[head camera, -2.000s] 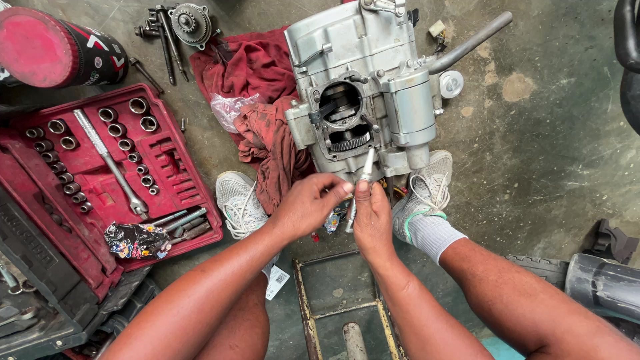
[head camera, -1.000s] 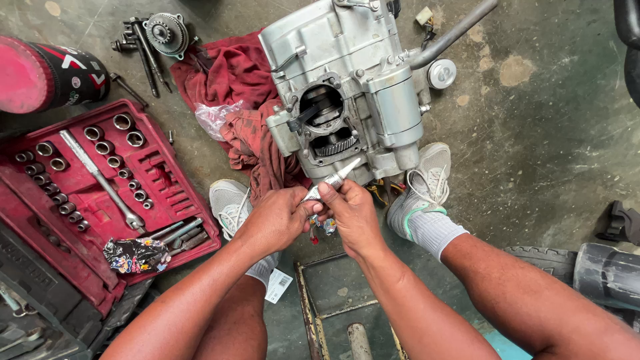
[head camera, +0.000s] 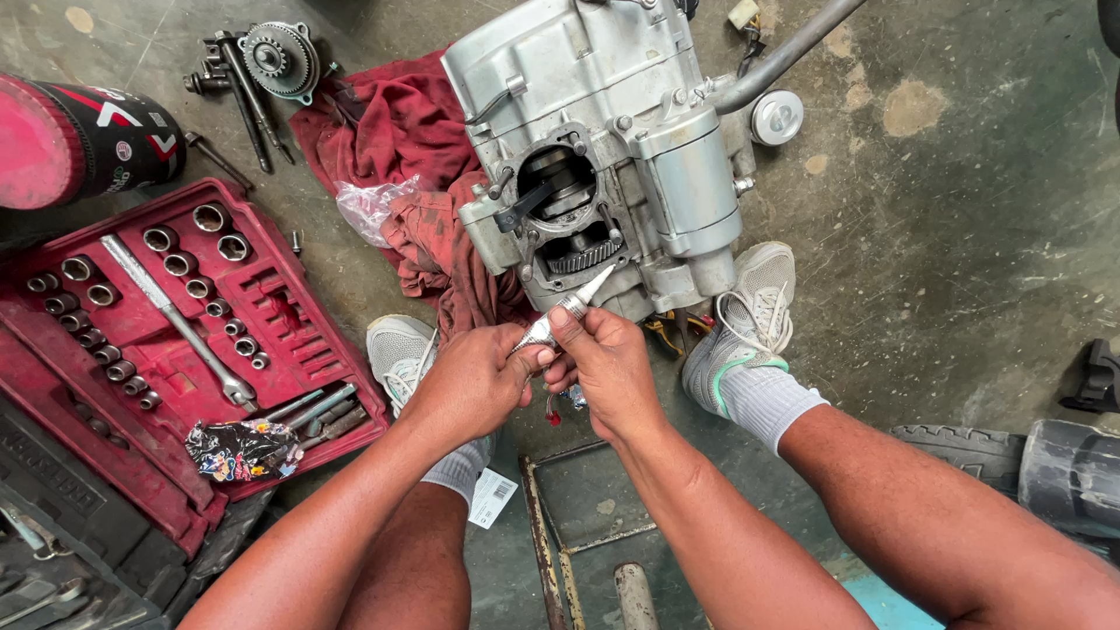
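Observation:
A small metal squeeze tube (head camera: 544, 331) with a white tapered nozzle is between my two hands, its nozzle pointing up and to the right. My left hand (head camera: 472, 378) grips its lower end. The fingers of my right hand (head camera: 604, 363) pinch it near the nozzle. Just beyond the tip lies the engine crankcase (head camera: 577, 83), its round cylinder opening (head camera: 557, 182) facing up with studs around it. A helical gear (head camera: 584, 257) shows in the smaller opening below. A cylindrical metal housing (head camera: 694, 184) sits on the engine's right side.
At left lies a red socket case (head camera: 302, 293) with a ratchet handle (head camera: 179, 324) and several sockets. Red rags (head camera: 394, 131) touch the engine. A gear assembly (head camera: 280, 61) lies at upper left, a piston (head camera: 777, 117) at right. A rusty metal frame (head camera: 547, 542) stands between my legs.
The tube stood nearly upright two seconds ago; it now tilts to the right, with my left hand around its lower end. My right hand still holds it near the nozzle.

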